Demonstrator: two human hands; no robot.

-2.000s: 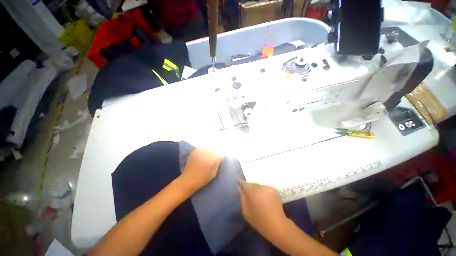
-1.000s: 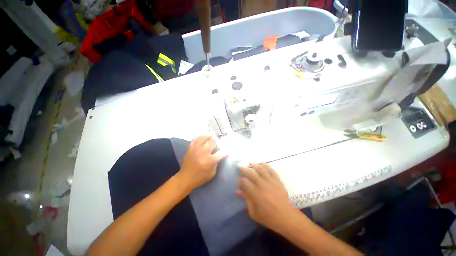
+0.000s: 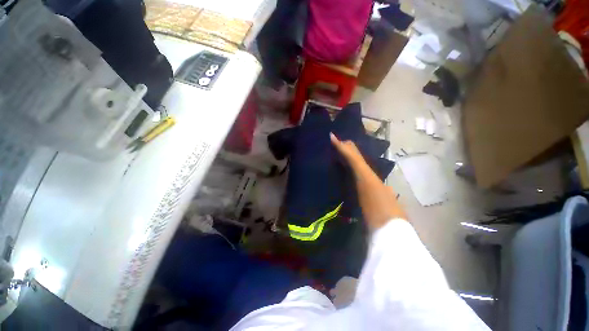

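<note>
My right hand point(image 3: 347, 151) is on the navy pieces point(image 3: 314, 171) on the low metal-framed stand. Its thumb side shows on the dark cloth; the other fingers cannot be made out, so a grip cannot be told. A yellow-green reflective band with a silver centre point(image 3: 306, 232) crosses the near end of the pile. My left hand is out of the picture. Part of a dark panel point(image 3: 48, 311) lies at the bottom left on the white machine table point(image 3: 84, 223).
Yellow-handled snips point(image 3: 155, 131) and a control panel point(image 3: 203, 70) are on the table. A red stool point(image 3: 330, 87) stands behind the stand. A brown board point(image 3: 524, 100) and a grey-blue tub point(image 3: 531, 262) are at right. Paper scraps litter the floor.
The view has swung right, from the sewing area to the stand. My right hand has left the grey-and-navy panel and reached onto the stand's pile. My left hand has gone out of view.
</note>
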